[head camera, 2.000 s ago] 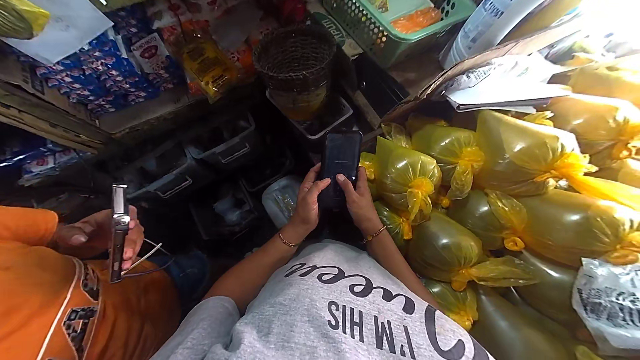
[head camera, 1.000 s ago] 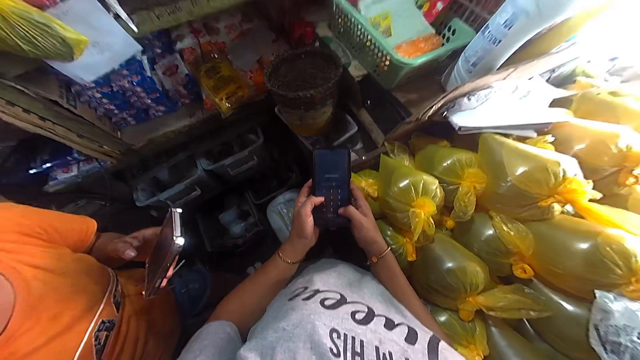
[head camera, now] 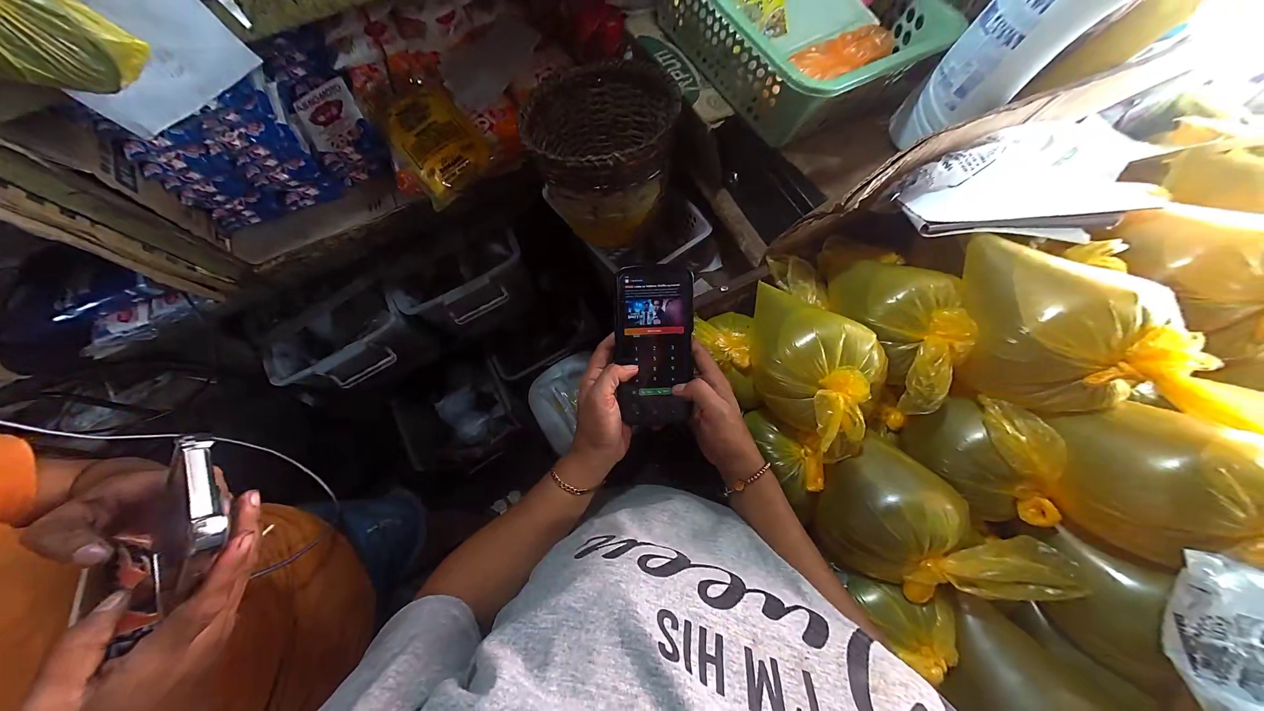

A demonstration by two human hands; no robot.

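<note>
Upright between both hands is a black smartphone (head camera: 655, 341), its screen lit with a picture, an orange bar and a dark keypad. My left hand (head camera: 602, 407) grips its lower left side, with the thumb over the screen's edge. On the lower right side my right hand (head camera: 717, 407) holds it too, its thumb at the bottom of the screen. A thin bracelet circles each wrist. Tied yellow plastic bags (head camera: 818, 365), filled and bulging, lie just right of my right hand. A pale plastic container (head camera: 559, 400) is partly hidden behind my left hand.
At the left another person's hands (head camera: 148, 563) hold a phone with a cable near it. Dark plastic bins (head camera: 346, 341) stand low ahead. Beyond the phone are a woven basket (head camera: 600, 123) and a green plastic basket (head camera: 780, 89). Hanging sachets (head camera: 222, 148) fill the upper left.
The phone screen in my hands has gone from dark to a keypad, and now also shows a picture and an orange bar. The other person's second hand has come to their phone.
</note>
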